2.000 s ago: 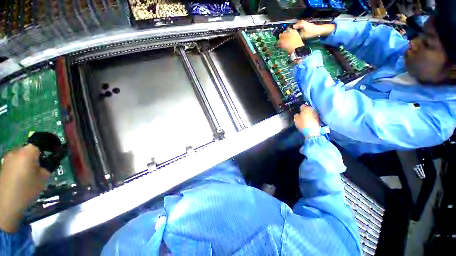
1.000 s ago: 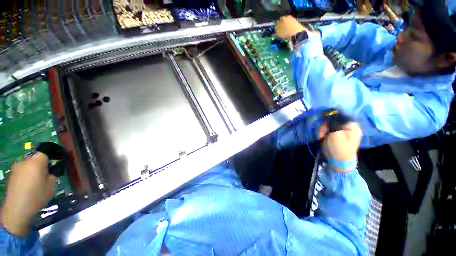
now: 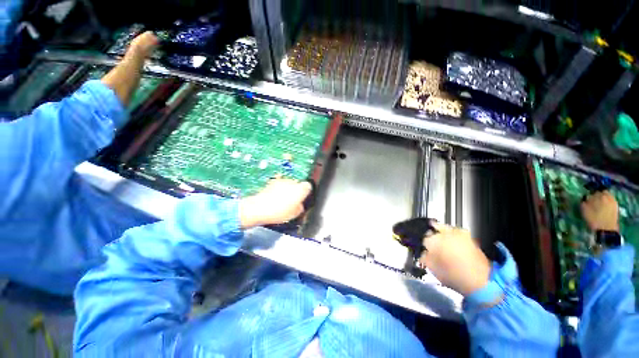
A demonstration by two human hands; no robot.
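A large green circuit board [image 3: 231,143] lies in its black carrier left of centre, with a few small white parts on it. My left hand [image 3: 277,201] rests over the board's near right corner, fingers curled beside the reddish-brown side bar [image 3: 326,157]; its grip is hidden. My right hand [image 3: 455,259] is above the conveyor's near rail, right of the board. Its fingertips wear black finger cots, with a small yellow spot beside them; whether it holds a part cannot be told.
A metal plate [image 3: 371,185] lies between the carriers. The metal rail [image 3: 350,259] runs along the near side. Behind are a clear component tray [image 3: 343,59] and bins of cream parts [image 3: 429,87] and blue parts [image 3: 497,117]. Other people's hands are at the left [image 3: 133,59] and right [image 3: 601,210].
The view has swung left, so the near board shows whole. My right hand has moved from in front of the rail to above it; my left hand is now at the board's near right corner.
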